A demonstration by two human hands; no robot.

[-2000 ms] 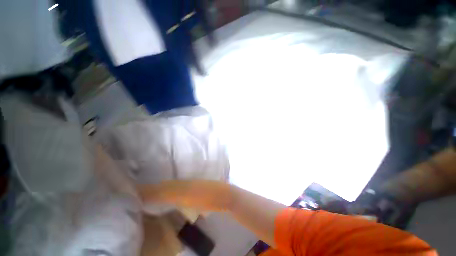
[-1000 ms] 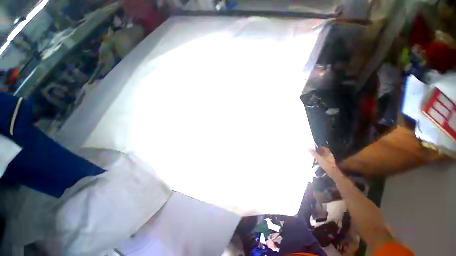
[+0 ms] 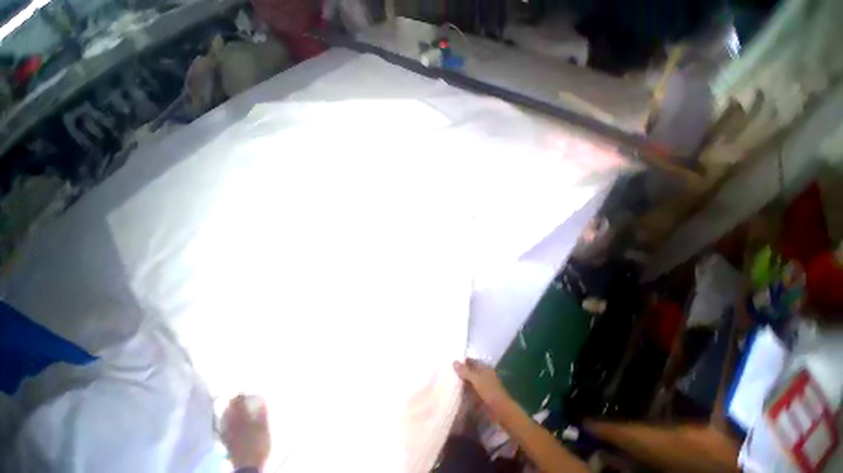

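Note:
A large white sheet (image 3: 323, 268) lies over the pale table, its middle glared out and its left part wrinkled. My right hand (image 3: 476, 377) is at the sheet's near right edge, thumb and fingers closed on the edge. My left hand (image 3: 246, 430) is at the bottom left, on or against the sheet; it is blurred and cut off low, and glare hides whether it grips the sheet. A paler strip of surface (image 3: 508, 300) shows to the right of the sheet's edge.
A dark rail (image 3: 499, 90) crosses the table's far end, with a small blue unit (image 3: 450, 60) showing a red light beyond it. Blue cloth (image 3: 35, 349) is at the left. Dark and green material (image 3: 555, 337) with scraps lies below the right edge. A red-and-white item (image 3: 802, 420) is at right.
The view has swung. The sheet now reaches nearer to me, its edge moved with my right hand towards the lower middle. My left hand has come into view at the bottom left.

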